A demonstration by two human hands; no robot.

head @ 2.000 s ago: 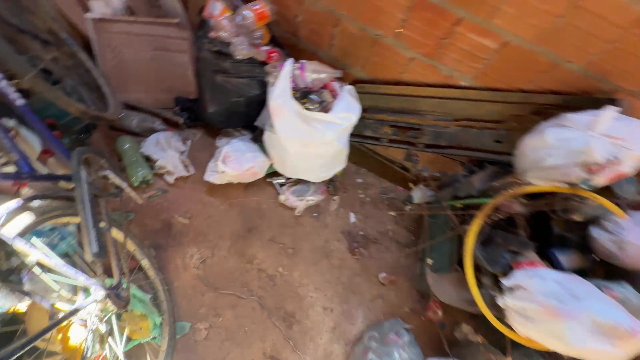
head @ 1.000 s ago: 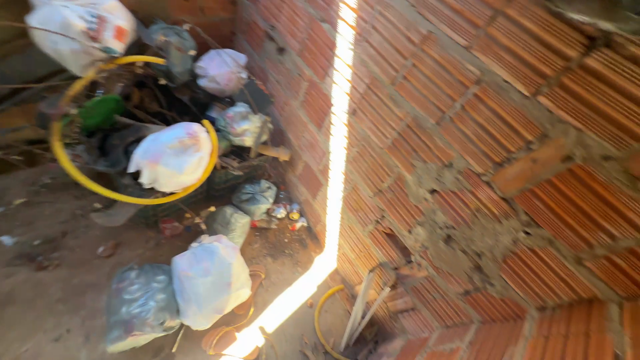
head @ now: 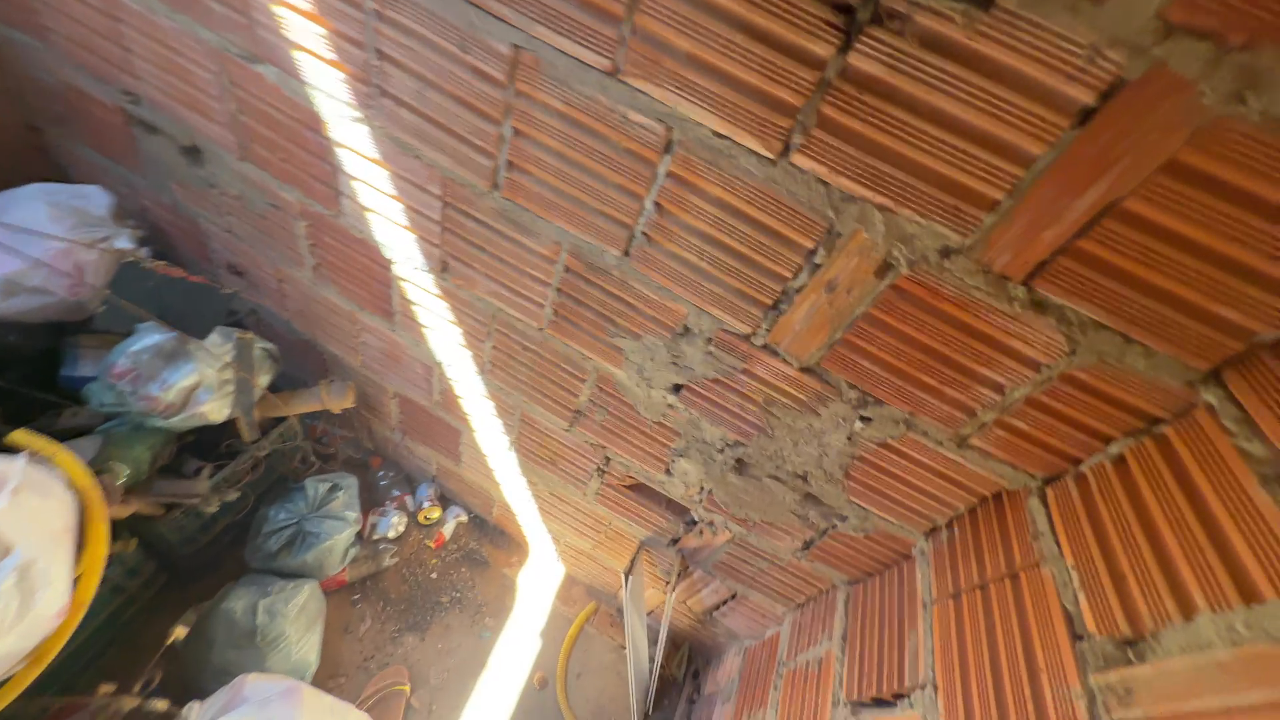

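Note:
Neither my left hand nor my right hand shows in the head view. A hollow clay brick wall (head: 590,290) with rough mortar fills most of it, and a bright strip of sunlight crosses the bricks and the floor. At the lower left, a tied grey plastic bag (head: 305,523) lies above another greyish plastic bag (head: 262,625). Crushed cans (head: 429,503) are beside the wall. A yellow hose (head: 95,540) curves around a white bag (head: 35,560) at the left edge.
A clear bag of refuse (head: 180,375) and a pale bag (head: 60,250) rest on the heap at left. Pale strips (head: 636,640) lean in the wall corner near a short yellow hose piece (head: 568,655). A sandal (head: 385,692) lies on the dirt floor.
The view has swung right, from the bicycle and bags to the brick wall and its corner. The bags and the yellow hose now sit at the left edge.

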